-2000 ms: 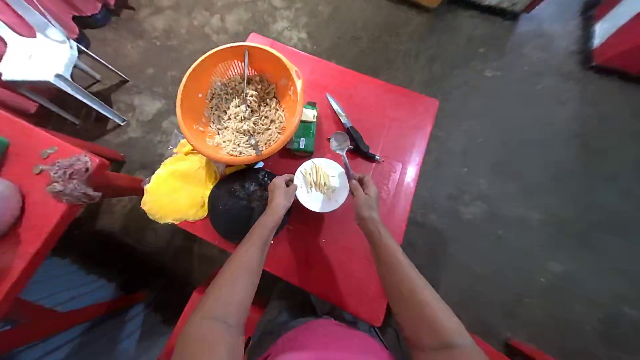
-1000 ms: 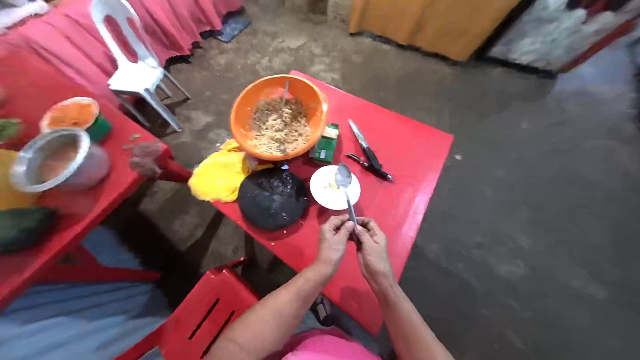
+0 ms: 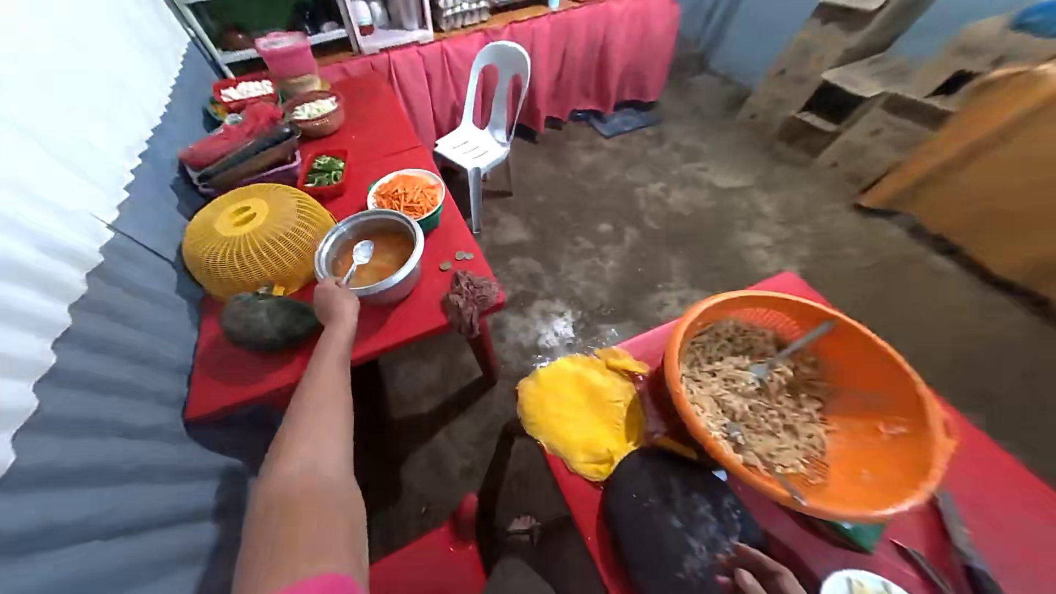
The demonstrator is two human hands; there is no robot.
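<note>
My left hand (image 3: 337, 304) holds a metal spoon (image 3: 360, 257) by its handle, the bowl of it over brownish liquid in a metal pot (image 3: 399, 285) on the left red table. My right hand (image 3: 759, 571) rests at the edge of a dark, round, white-dusted object (image 3: 672, 520) on the right table, with its fingers partly spread. Close to it, a white dish (image 3: 858, 581) is cut off by the bottom edge of the view. An orange plastic basket (image 3: 887, 429) of shredded pale food, with metal utensils in it, stands beyond that hand.
Yellow cloth (image 3: 582, 412) lies beside the basket. A knife (image 3: 961, 536) lies at the right. Around the pot are a yellow mesh cover (image 3: 254, 235), a dark green squash-like vegetable (image 3: 268, 320), a bowl of carrot strips (image 3: 408, 195) and a crumpled cloth (image 3: 472, 299). A white chair (image 3: 487, 124) stands behind.
The view has swung left. My left hand has gone from near the white dish to the pot on the left table, with a spoon in it. My hands, together one second ago, are now far apart.
</note>
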